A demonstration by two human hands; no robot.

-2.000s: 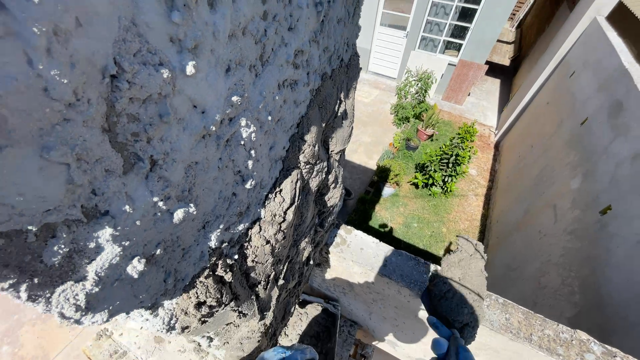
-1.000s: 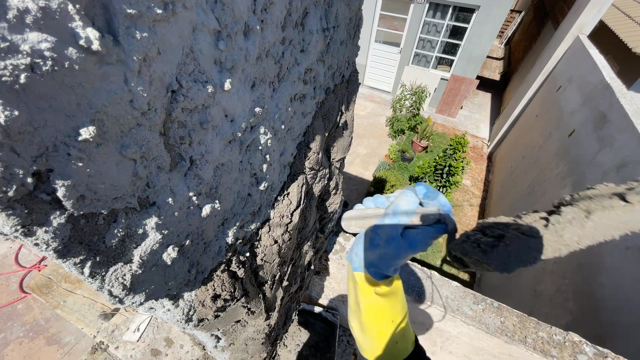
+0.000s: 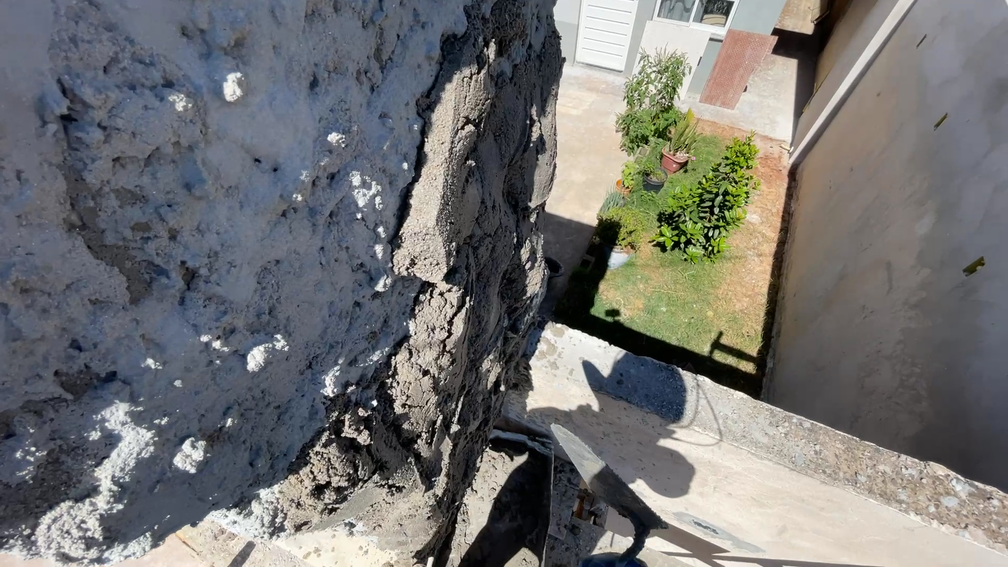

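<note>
The trowel is at the bottom, its metal blade pointing up and left, with little mortar on its visible face. Only a sliver of my right hand, in a blue glove, shows around its handle at the lower frame edge. My left hand is out of view. A rough cement-coated wall fills the left side. Along its corner runs darker, wet mortar, with a lighter, thick strip of mortar stuck on higher up. Left of the trowel, a container holds mortar, partly in shadow.
A concrete ledge crosses the lower right, bearing shadows. Far below lie a grass patch, a leafy shrub and potted plants. A tall plastered wall stands at right; a white door is beyond.
My right hand, raised with the mortar-loaded trowel a second ago, has dropped to the bottom edge. A thick strip of mortar now sits on the upper wall corner, and the blade carries far less.
</note>
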